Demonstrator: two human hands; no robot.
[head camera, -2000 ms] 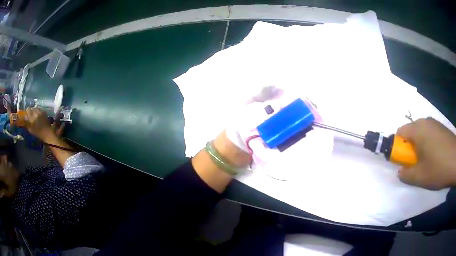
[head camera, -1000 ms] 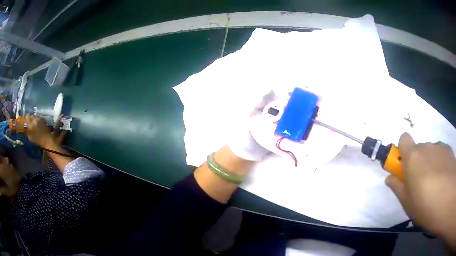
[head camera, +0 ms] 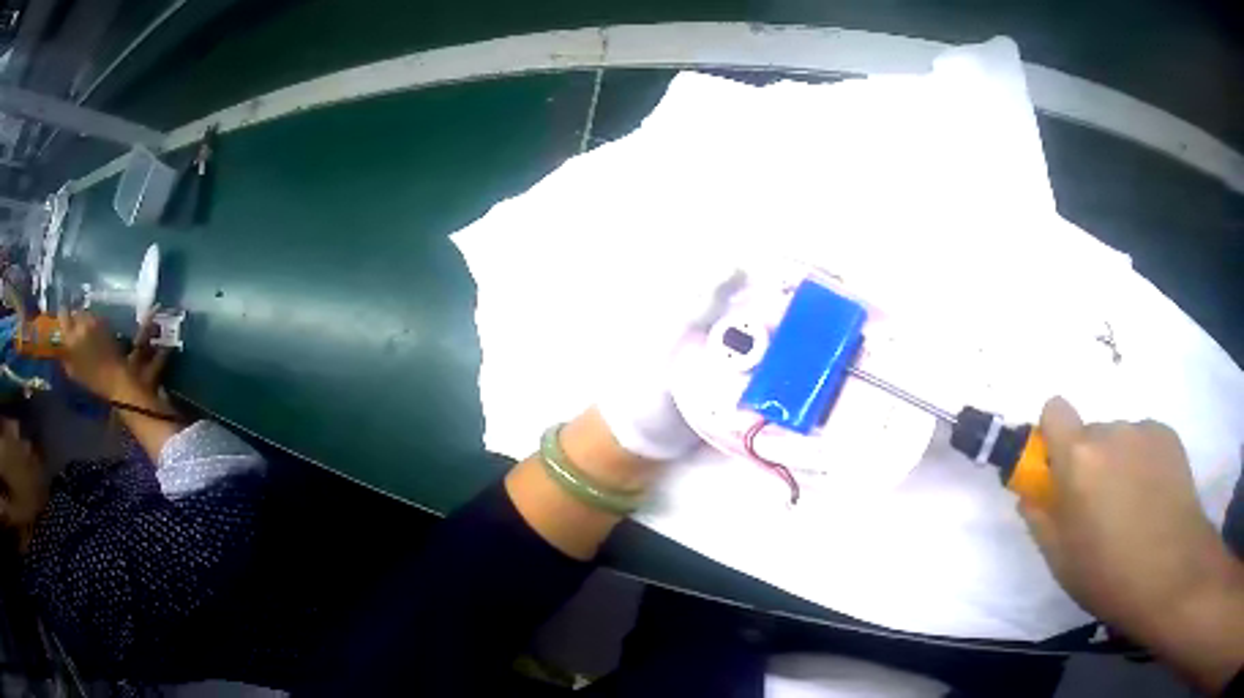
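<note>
A pale, washed-out plastic housing (head camera: 887, 430) lies over the white cloth. A blue battery pack (head camera: 808, 355) sits on it, tilted, with a thin red and dark lead (head camera: 775, 471) curling from its lower end. My left hand (head camera: 655, 409), in a white glove that blends with the cloth, holds the housing's left side; its fingers are hard to make out. My bare right hand (head camera: 1126, 511) grips the electric screwdriver (head camera: 1031, 466), with yellow-orange body and black nose. Its long bit reaches the battery pack's right side. The bit's tip contact is not clear.
The white cloth (head camera: 873, 164) covers the dark green bench (head camera: 328, 273). Small metallic bits (head camera: 1109, 341) lie on the cloth at right. At far left, a neighbour's hands (head camera: 109, 357) hold another orange screwdriver (head camera: 38, 336) near a white part (head camera: 147, 282) and a clear tub (head camera: 142, 187).
The battery pack and housing have turned from a slanted to a more upright angle since the earliest frame, then moved slightly down. My right hand and screwdriver have moved left and down.
</note>
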